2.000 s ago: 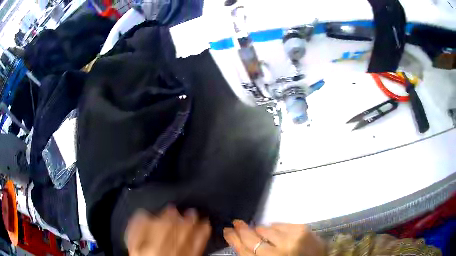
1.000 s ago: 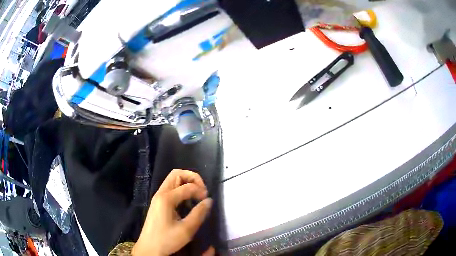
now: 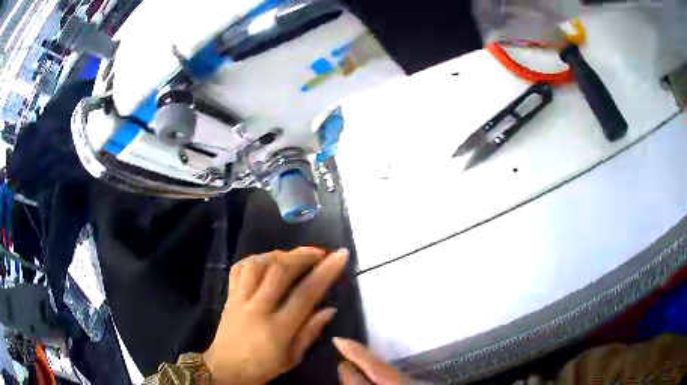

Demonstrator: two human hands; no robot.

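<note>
Black cloth point(image 3: 158, 263) lies under the sewing machine head point(image 3: 248, 75), its right edge running down the white table. My left hand point(image 3: 279, 312) lies palm down on the cloth, its fingertips at that edge, below a grey tension dial point(image 3: 296, 197). It pinches no fold that I can see. My right hand point(image 3: 369, 366) is mostly cut off by the bottom edge; a few fingers show at the cloth's edge, and their grip is unclear. The needle and presser foot are hidden.
Black snips point(image 3: 505, 126), a black-handled tool point(image 3: 596, 94) and an orange-red ring-shaped item point(image 3: 527, 73) lie on the table point(image 3: 452, 278). A black strip point(image 3: 422, 34) hangs over the machine. A clear packet point(image 3: 84, 289) lies on dark cloth at left.
The view has swung towards the machine and table. My left hand has moved up the cloth to its right edge, its fingers straighter. My right hand has moved mostly out of view.
</note>
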